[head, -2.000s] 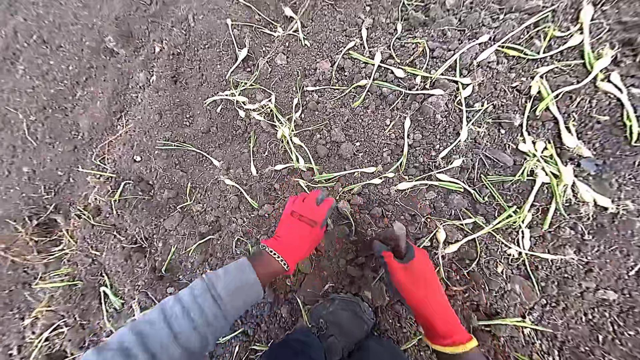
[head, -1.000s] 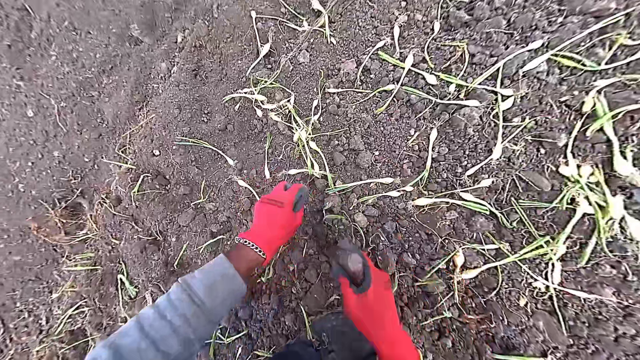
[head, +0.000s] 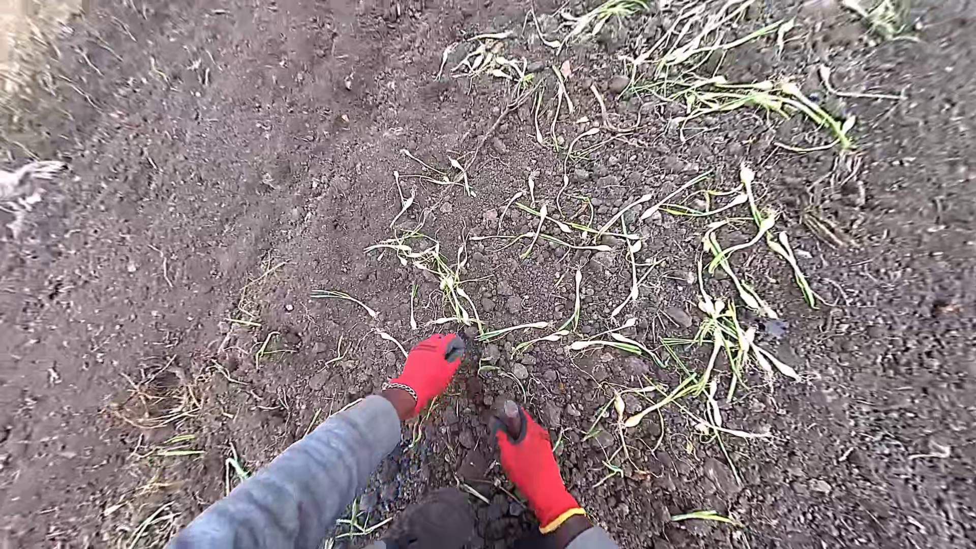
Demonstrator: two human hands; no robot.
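Observation:
Both hands wear red work gloves with dark palms. My left hand [head: 431, 370], with a chain bracelet at its wrist, is low over the soil, its fingers curled; whether anything is inside them is hidden. To its right my right hand [head: 532, 457] is closed around a short, rounded object [head: 509, 418], perhaps a tool handle, whose far part I cannot make out. Loose bulb seedlings, like young onions, lie just ahead: a tangled group [head: 451, 286] beyond my left hand, a single one [head: 515, 329] between the hands' far side, and a larger cluster [head: 720, 332] to the right.
Dark, crumbly soil [head: 229, 191] with small clods surrounds the hands. More seedlings [head: 755, 95] lie in a heap at the upper right. Dry roots and grass [head: 164, 400] are at the left. A dark shoe [head: 438, 518] stands at the bottom edge, below the hands.
Both hands stay low at the soil among the seedlings, the right one still closed on the short object. The view has shifted and now takes in more ground ahead.

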